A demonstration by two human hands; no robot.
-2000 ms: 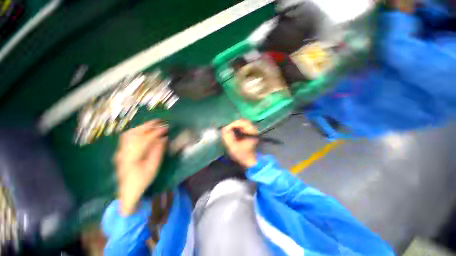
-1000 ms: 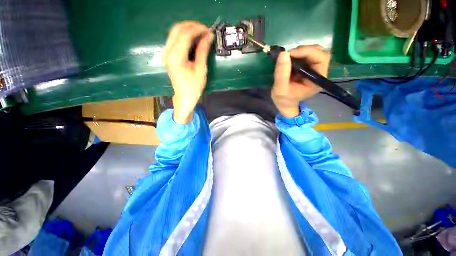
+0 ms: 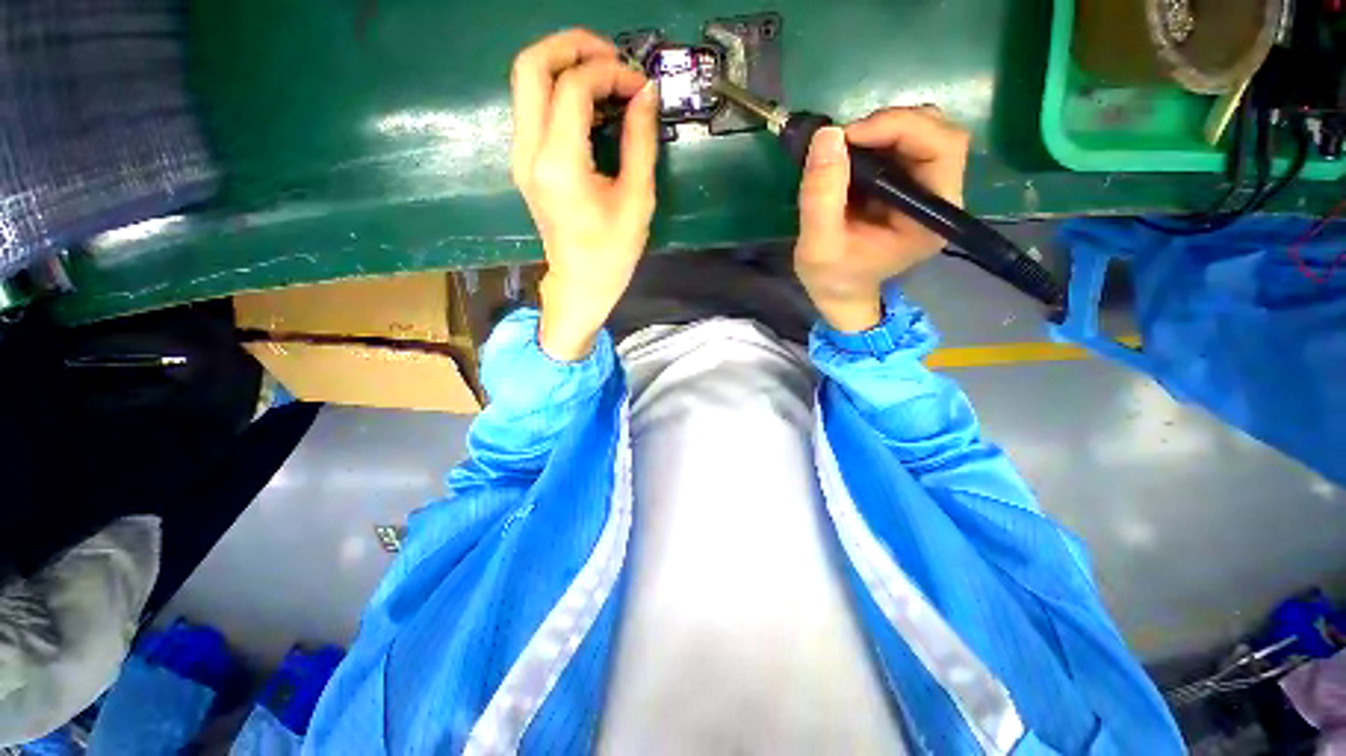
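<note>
A small dark soldering jig [image 3: 750, 56] lies flat on the green bench, with a small white and silver module [image 3: 684, 83] in it. My right hand [image 3: 881, 200] holds the black soldering iron [image 3: 952, 225] like a pen; its metal tip reaches the right side of the module. My left hand [image 3: 588, 163] is bare, at the left edge of the jig, thumb and forefinger close together beside the module. Solder wire between those fingers is too thin to make out, so I cannot tell if they pinch it.
A green tray [image 3: 1057, 104] with a round brown-grey cup [image 3: 1177, 21] is at the upper right, black cables beside it. Clear blister trays [image 3: 92, 118] stand at the upper left. A cardboard box [image 3: 362, 372] is below the bench edge. Blue cloth [image 3: 1233, 325] hangs at right.
From the blurred, tilted first view, the head now faces the jig. Since one second ago, my left fingers have closed in on the module; the iron's tip stays at its right side.
</note>
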